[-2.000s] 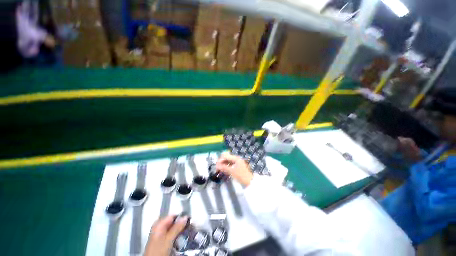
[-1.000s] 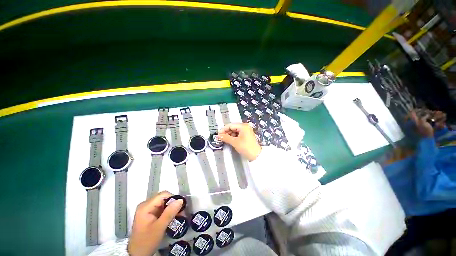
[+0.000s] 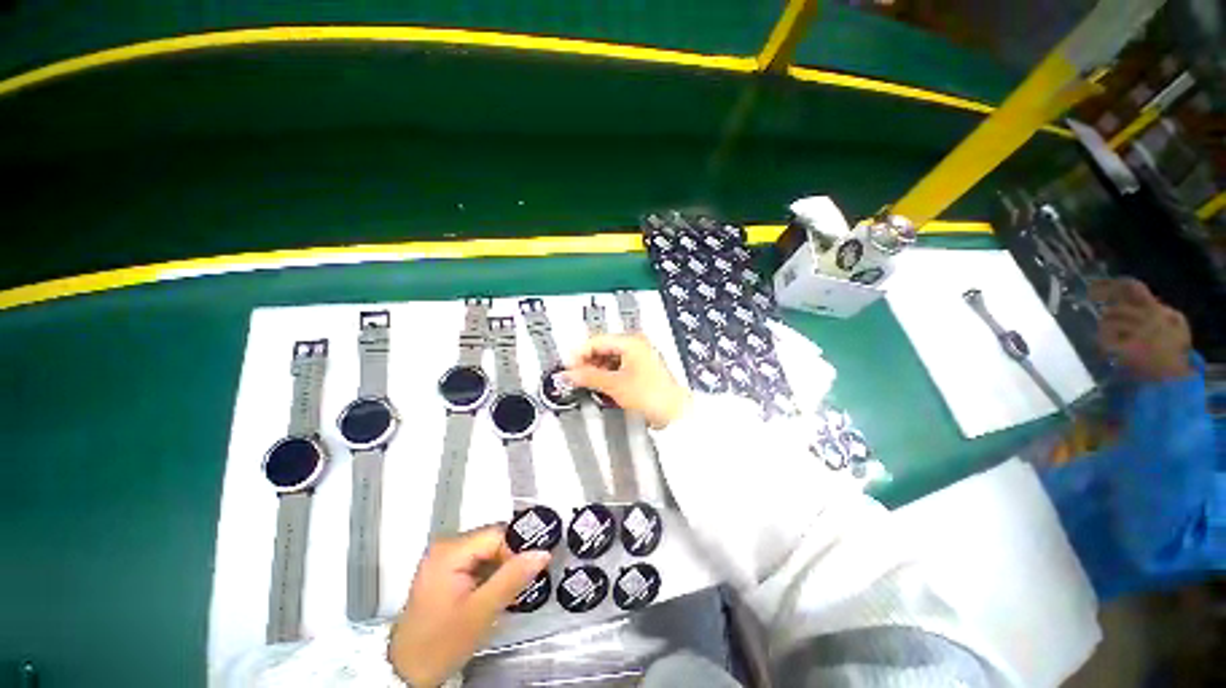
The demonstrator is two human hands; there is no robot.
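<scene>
Several watches with grey straps lie in a row on a white paper sheet [image 3: 242, 538]; the leftmost watch [image 3: 295, 464] has a plain dark face. My left hand [image 3: 464, 598] holds a clear sticker sheet [image 3: 589, 531] with two rows of black printed discs, over the paper's near edge. My right hand [image 3: 625, 376] has its fingertips at a watch face [image 3: 559, 387] right of the middle, where white print shows. The hand partly hides the watches at the right end. Whether the fingers still grip the disc is hard to tell.
A long stack of sticker sheets [image 3: 719, 316] lies right of the paper. Behind it stands a white box [image 3: 827, 289] by a yellow post [image 3: 988, 155]. Further right, one watch [image 3: 1015, 344] lies on another white paper [image 3: 941, 336]. A person in a blue sleeve [image 3: 1156, 464] is beside it.
My right hand has moved from a watch near the right end to the neighbouring watch on its left. The sticker sheet's rows sit differently in my left hand. The camera view has shifted.
</scene>
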